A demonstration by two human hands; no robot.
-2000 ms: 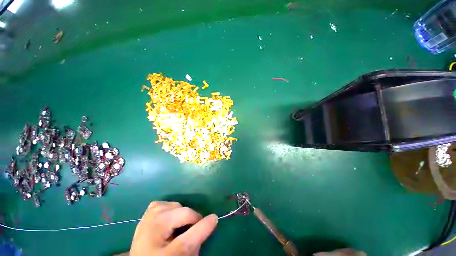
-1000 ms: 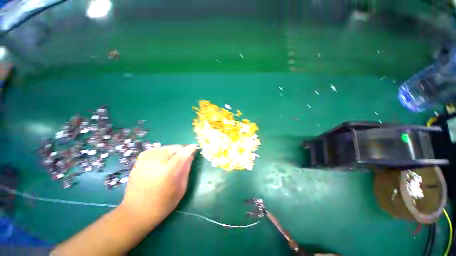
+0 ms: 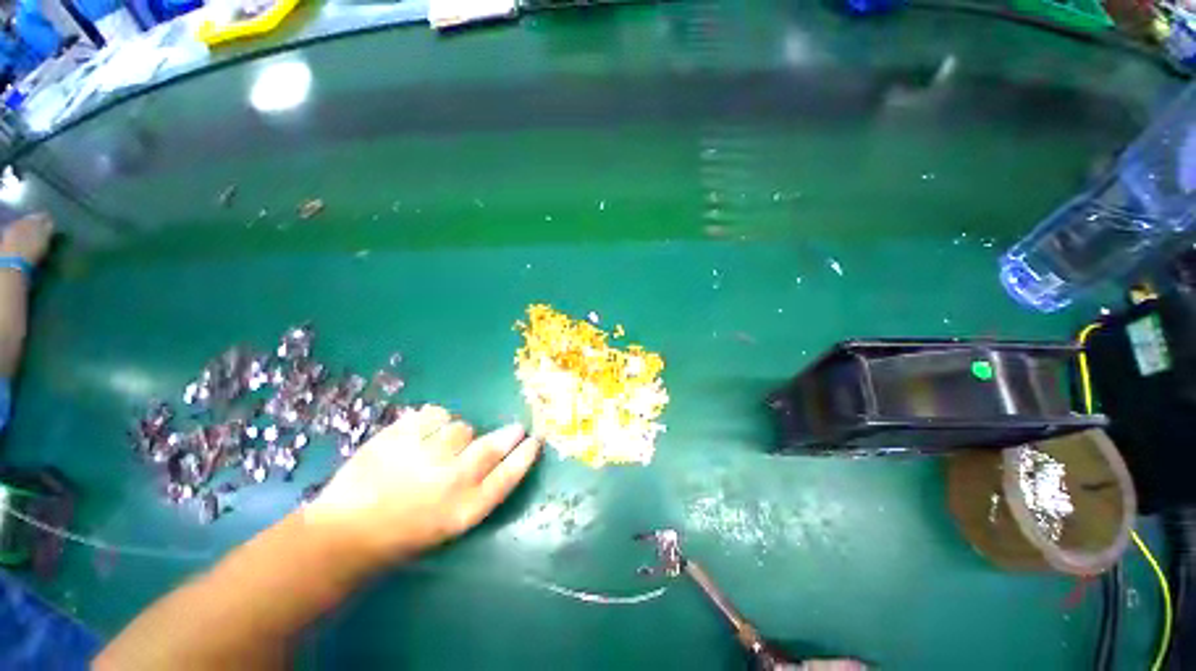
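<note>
My left hand lies between the dark parts pile and the yellow components heap. Its fingertips are at the heap's lower left edge; whether they pinch anything cannot be told. The solder wire runs behind my left hand and ends near a small dark workpiece lying on the green bench. The soldering iron has its tip at that workpiece. My right hand is mostly cut off by the bottom edge and holds the iron's dark handle.
A long black bin stands right of the heap, with a brown round pot beside it. A clear bottle, black station and yellow-green cord are far right. Another person's arm and a dark reel holder are at left.
My left hand has moved from the wire near the workpiece up and left to the heap's edge, its fingertips off the wire. The iron stays at the workpiece. The view has tilted up.
</note>
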